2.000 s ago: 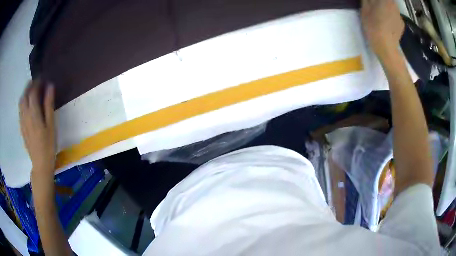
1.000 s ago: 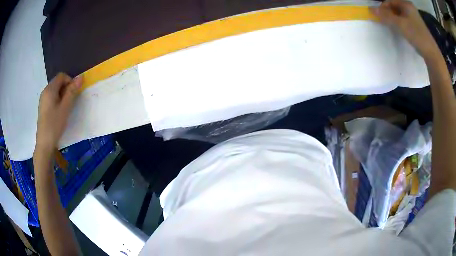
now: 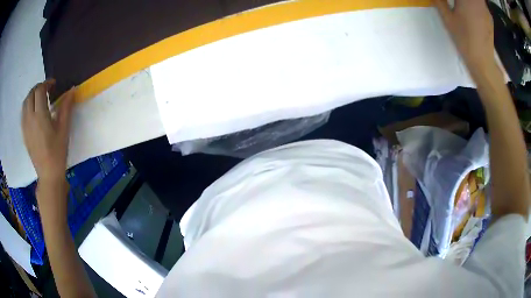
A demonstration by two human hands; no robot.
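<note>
A long yellow strip lies along the near edge of a dark garment on the white pressing cloth. My left hand is at the strip's left end, with fingers and thumb on the strip and garment edge. My right hand is at the strip's right end, near the top edge of the picture. Its fingertips are partly cut off, so its hold is hard to see.
Blue plastic crates and a white-topped stool or box are below left. A clear plastic sheet hangs under the table edge. Plastic bags and cardboard are below right. Dark items lie at the far right.
The yellow strip has moved from the white cloth up to the garment's near edge. Since one second ago, my left hand has shifted slightly left along the strip's end and the view has shifted a little.
</note>
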